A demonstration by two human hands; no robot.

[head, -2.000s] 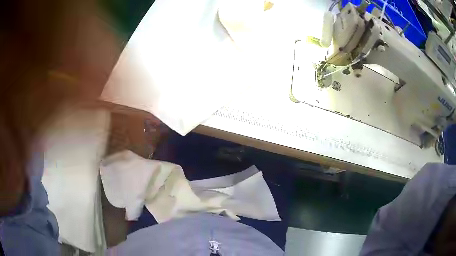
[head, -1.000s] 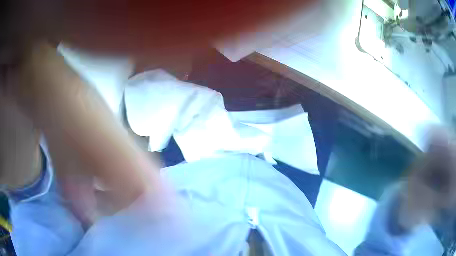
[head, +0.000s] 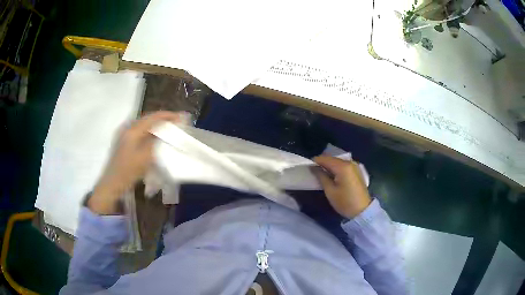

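A white fabric piece (head: 201,158) is stretched between my two hands above my lap, folded and partly blurred. My left hand (head: 133,154) is blurred and grips its left end, close to the stack. My right hand (head: 343,182) pinches its right part, with a short end of cloth showing beyond the fingers. A stack of white panels (head: 86,144) lies flat at the left. Another white cloth (head: 190,34) lies on the sewing table (head: 322,80), with a corner hanging over the front edge.
The sewing machine (head: 495,75) stands at the upper right. Brown cardboard (head: 164,98) lies beside the stack, on a trolley with yellow handles (head: 95,44). The table's brown edge (head: 357,120) runs diagonally ahead of my lap. Pale panels (head: 434,253) show at the lower right.
Both hands have come over the lap and taken hold of the white fabric piece, which lay loose there before. The view has shifted, showing the whole stack and the yellow handles.
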